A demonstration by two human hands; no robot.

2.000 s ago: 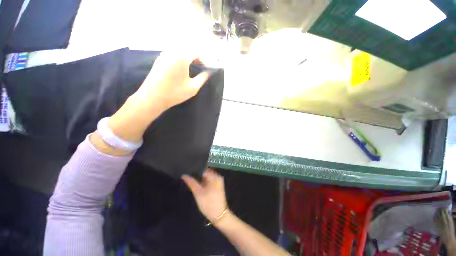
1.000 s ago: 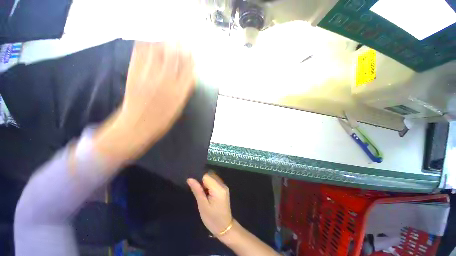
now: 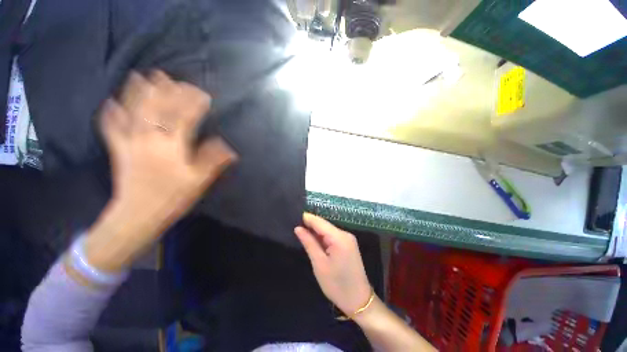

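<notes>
Black cloth (image 3: 265, 161) lies over the left of the table, bunched at the upper left, and hangs over the front edge. My left hand (image 3: 161, 137) is over the cloth with its fingers spread, slightly blurred. My right hand (image 3: 333, 254) is at the cloth's lower right corner, by the table edge, with thumb and fingertip pinching it. The sewing machine's needle area (image 3: 330, 27) is at the top, just right of the cloth, partly lost in lamp glare.
Blue and green snips (image 3: 510, 198) lie on the white table at right, near a flat black rectangle (image 3: 605, 199). A green ruler-marked edge (image 3: 426, 228) runs along the front. A red plastic basket (image 3: 454, 295) stands below. Plastic-wrapped packs (image 3: 16, 120) are at far left.
My left hand has moved left, away from the glare, and opened. More black cloth now covers the upper left of the table. My right hand has moved slightly right with the cloth corner.
</notes>
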